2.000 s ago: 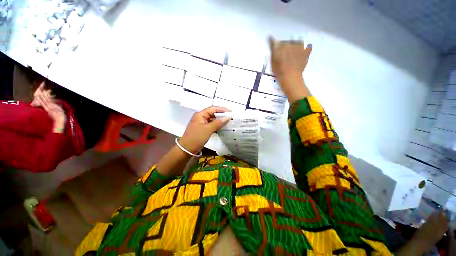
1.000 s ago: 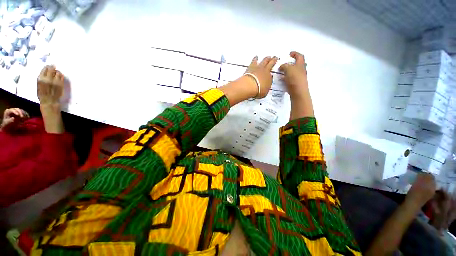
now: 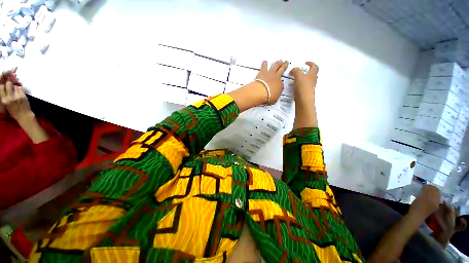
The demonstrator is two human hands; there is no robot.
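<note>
Small white cartons stand in tight rows on the white table, with dark gaps between them. My left hand, with a white bracelet, reaches to the right end of the rows. A long printed label strip hangs from under its palm down toward my shirt; the palm hides its upper end. My right hand is just right of it, thumb and forefinger at a small white printed label at the cartons' far right end. The fingertips of both hands are close together but apart. The contact between label and carton is unclear.
A pile of small white wrapped items lies far left, near a worker in red. A white block of grouped boxes is at the right table edge, by another person's hand. Stacked white boxes stand far right.
Since two seconds ago, my left hand has moved up and right to the cartons with the strip, and my right hand has come lower beside it. The red-sleeved worker's hand has moved left.
</note>
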